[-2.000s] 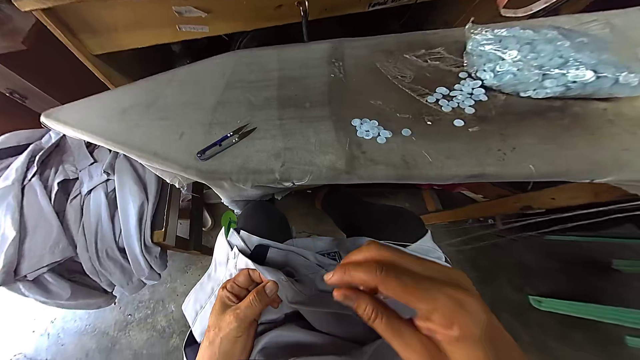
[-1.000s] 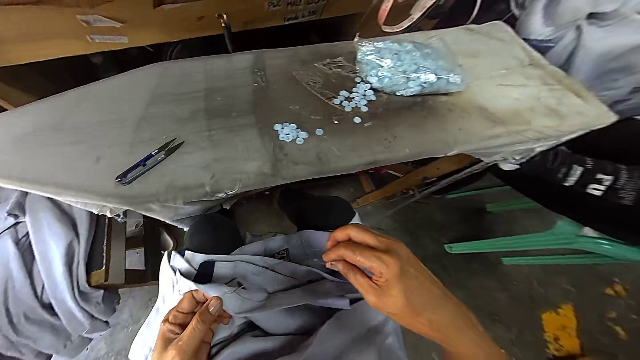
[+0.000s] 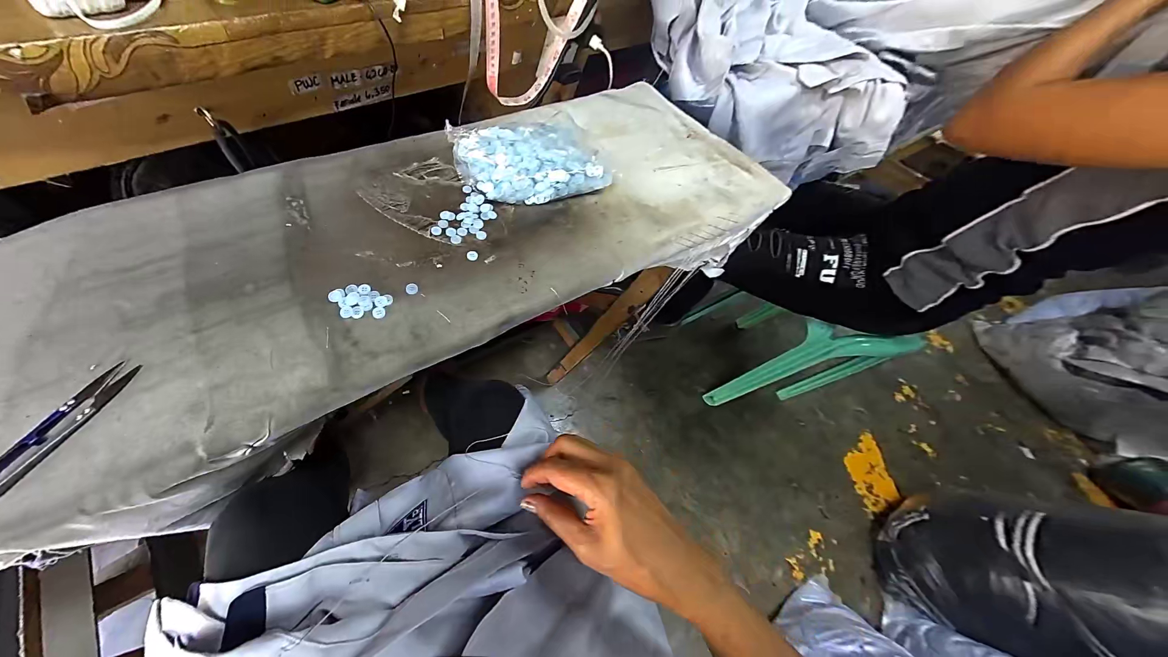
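My right hand (image 3: 611, 525) is over the light grey garment (image 3: 438, 557) on my lap, its thumb and forefinger close together. Thin thread runs across the cloth near these fingers; whether they grip it or a needle is too small to tell. A dark woven label (image 3: 411, 517) shows on the garment, left of the hand. My left hand is out of view. On the cloth-covered board lie thread snips (image 3: 59, 424), a small group of pale blue buttons (image 3: 360, 301), more loose buttons (image 3: 464, 219) and a clear plastic bag of buttons (image 3: 529, 164).
The padded board (image 3: 246, 283) crosses in front of my knees. Beyond it stands a wooden table (image 3: 182, 82) with a hanging measuring tape (image 3: 525, 96). At right are another person's arm (image 3: 1058, 114) and dark-clothed leg, heaped grey cloth (image 3: 776, 82) and a green plastic chair part (image 3: 812, 351).
The view has swung to the right. My left hand, on the garment in both earlier frames, has gone out of view. Another person's arm now shows at the upper right.
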